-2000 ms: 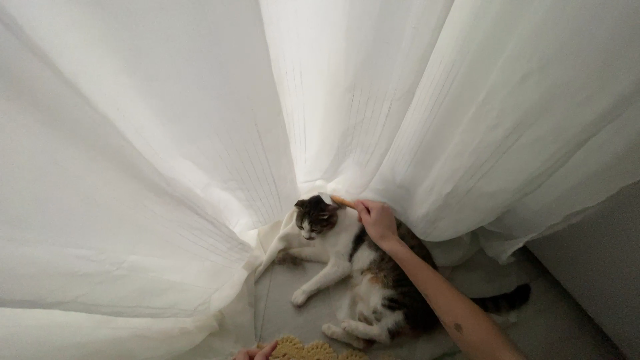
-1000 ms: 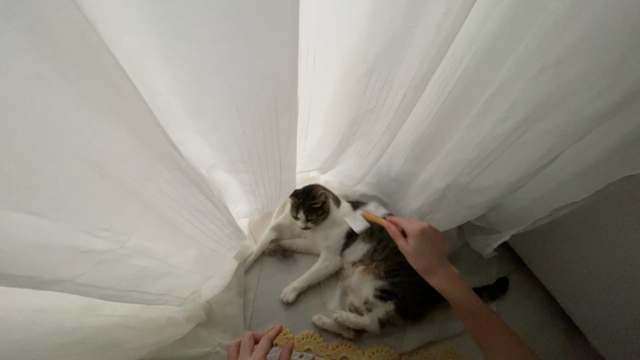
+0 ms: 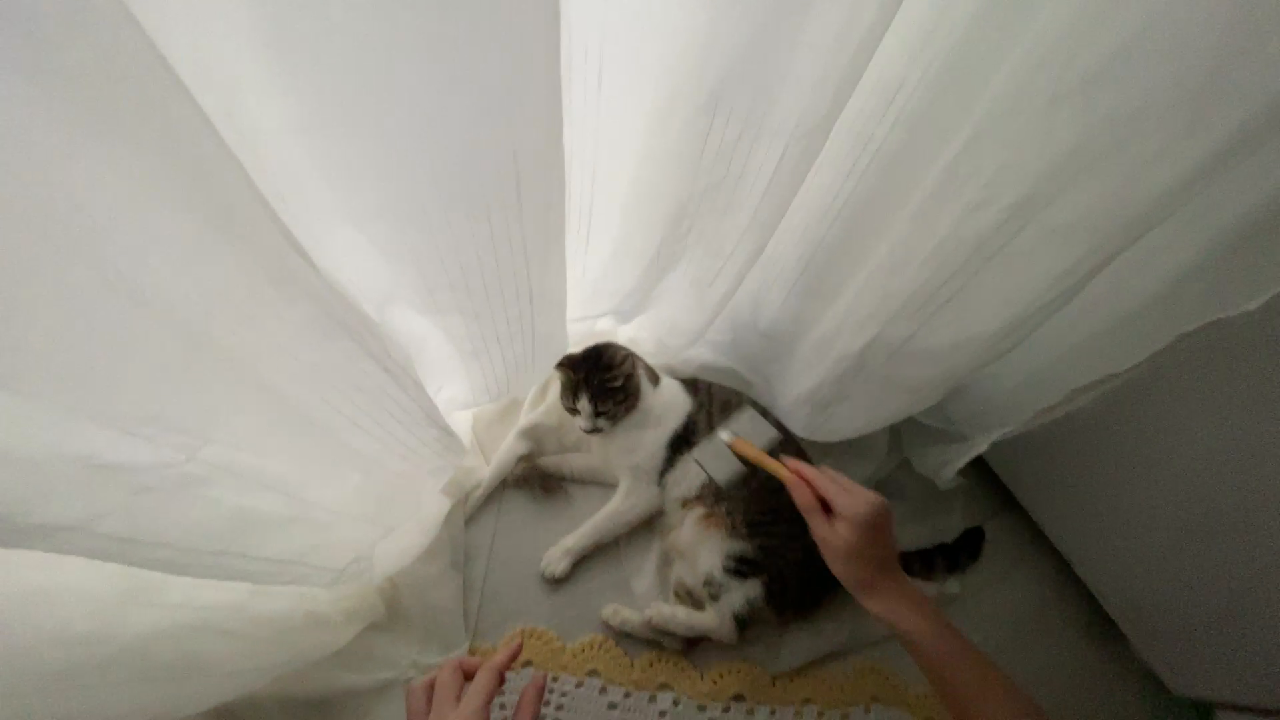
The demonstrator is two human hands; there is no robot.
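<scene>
A tabby-and-white cat (image 3: 630,490) lies on its side on a pale floor, its head raised and facing down to the left. My right hand (image 3: 850,525) is closed on the wooden handle of a pet grooming brush (image 3: 735,448), whose pale rectangular head is over the cat's shoulder and side. At the bottom edge, my left hand (image 3: 475,685) has its fingers apart and holds nothing visible; it lies at the scalloped yellow border of a white crocheted cloth (image 3: 620,665).
Long white sheer curtains (image 3: 400,200) hang behind and beside the cat, their hems spreading over the floor. A grey vertical surface (image 3: 1150,500) stands on the right. The cat's dark tail (image 3: 945,555) extends to the right behind my right wrist.
My right hand has moved with the brush from beside the cat's head to its shoulder and side. My left hand has come further into view at the bottom.
</scene>
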